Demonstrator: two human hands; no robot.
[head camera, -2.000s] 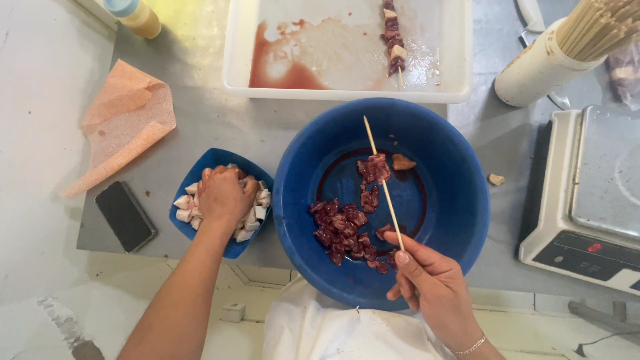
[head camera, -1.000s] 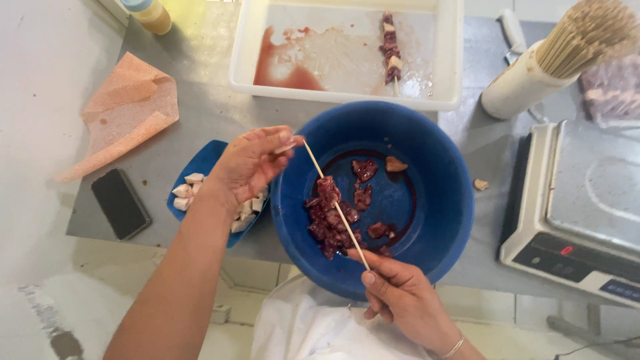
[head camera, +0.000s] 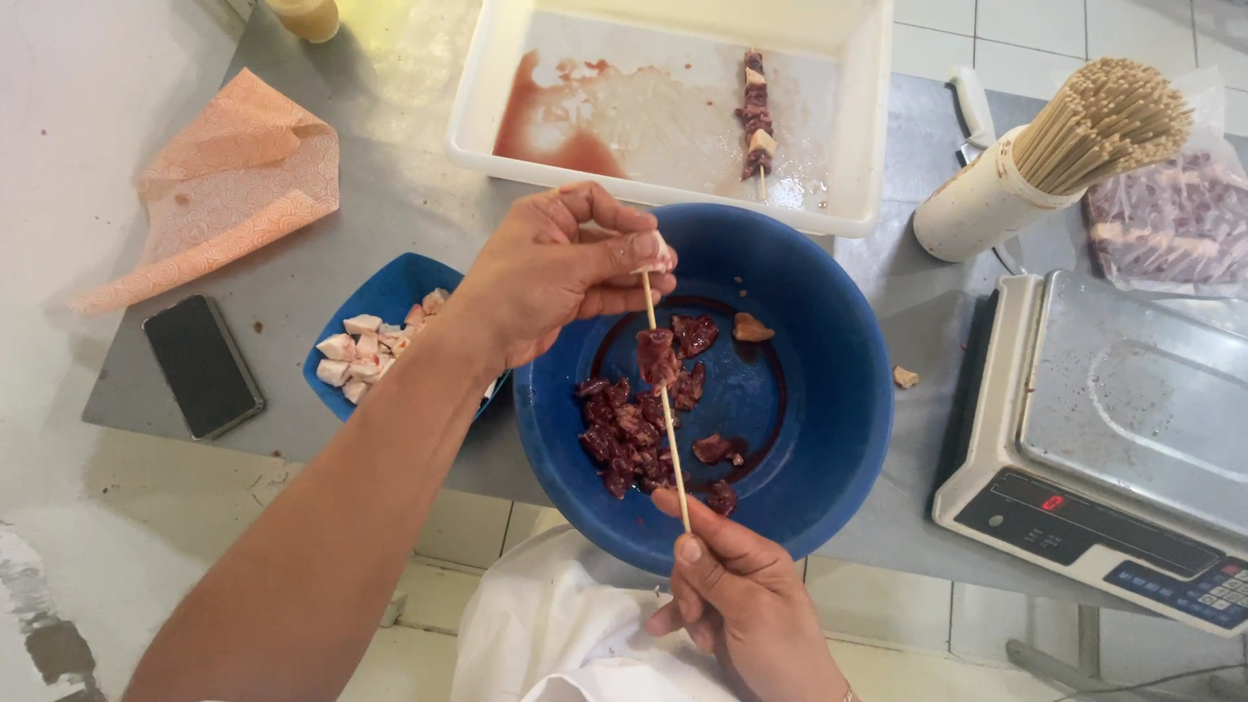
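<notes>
My right hand (head camera: 736, 595) grips the lower end of a wooden skewer (head camera: 673, 444) over the near rim of a round blue basin (head camera: 838, 390). One dark red meat piece (head camera: 656, 358) is threaded on the skewer. At its upper end, my left hand (head camera: 575, 268) pinches a pale piece of fat (head camera: 663, 255) against the tip; the fingers partly hide it. Below the skewer, dark red meat chunks (head camera: 624, 429) lie in the basin. White fat cubes (head camera: 361, 351) fill a small blue bowl (head camera: 331, 317), partly covered by my left forearm.
Behind the basin stands a white tray (head camera: 663, 195) holding a loaded skewer (head camera: 756, 117). To the right are a container of skewers (head camera: 980, 200), a knife (head camera: 972, 107), bagged meat (head camera: 1165, 219) and a digital scale (head camera: 1121, 487). A phone (head camera: 203, 366) and orange paper (head camera: 234, 175) lie left.
My left hand has moved from the small blue bowl to the skewer's upper end, with a pale piece in its fingers. My right hand still holds the skewer's lower end.
</notes>
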